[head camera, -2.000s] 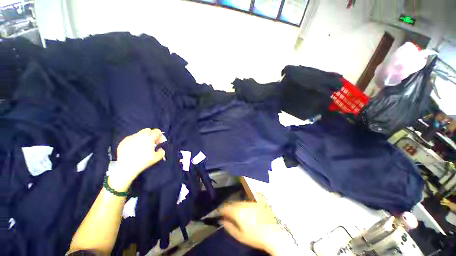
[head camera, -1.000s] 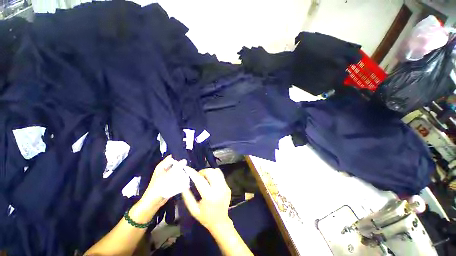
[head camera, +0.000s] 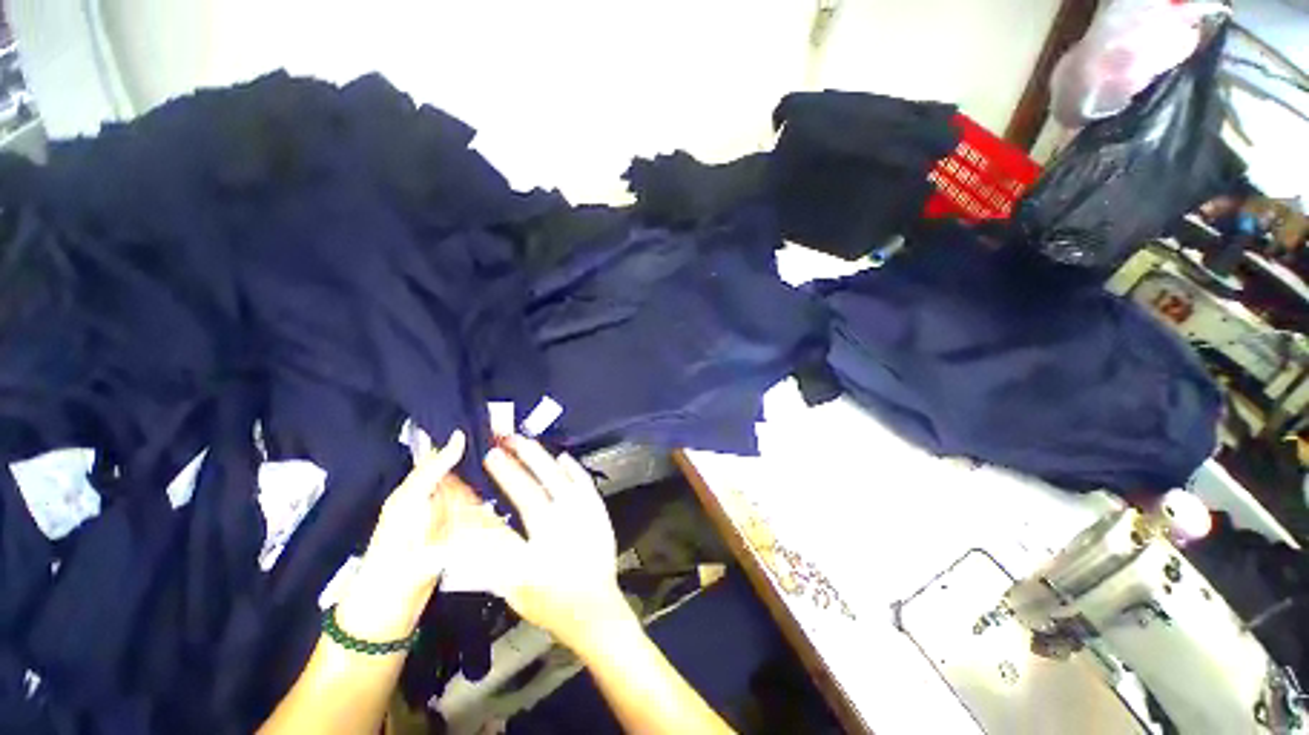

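Note:
A large pile of navy cut pieces [head camera: 273, 287] fills the left side, with white paper labels [head camera: 292, 503] showing on it. My left hand [head camera: 416, 524] is at the pile's right lower part, with a green bead bracelet on the wrist. My right hand [head camera: 553, 539] is beside it, fingers spread and pointing up at the edge of the cloth. The hands nearly meet around a small pale area; whether either grips a label or cloth edge cannot be told. Two small white tags [head camera: 541, 417] lie just above my right fingertips.
A flat navy panel [head camera: 646, 345] and a bunched navy piece [head camera: 1005, 373] lie on the white table [head camera: 804, 574]. The sewing machine [head camera: 1163, 618] is at lower right, with a pale thread cone [head camera: 1186, 514] behind. A red basket [head camera: 982, 172] and black plastic bag [head camera: 1120, 180] stand behind.
My left hand has moved right and down from the pile since two seconds ago. My right hand has come up beside it, and its fingers are now spread. The view has shifted.

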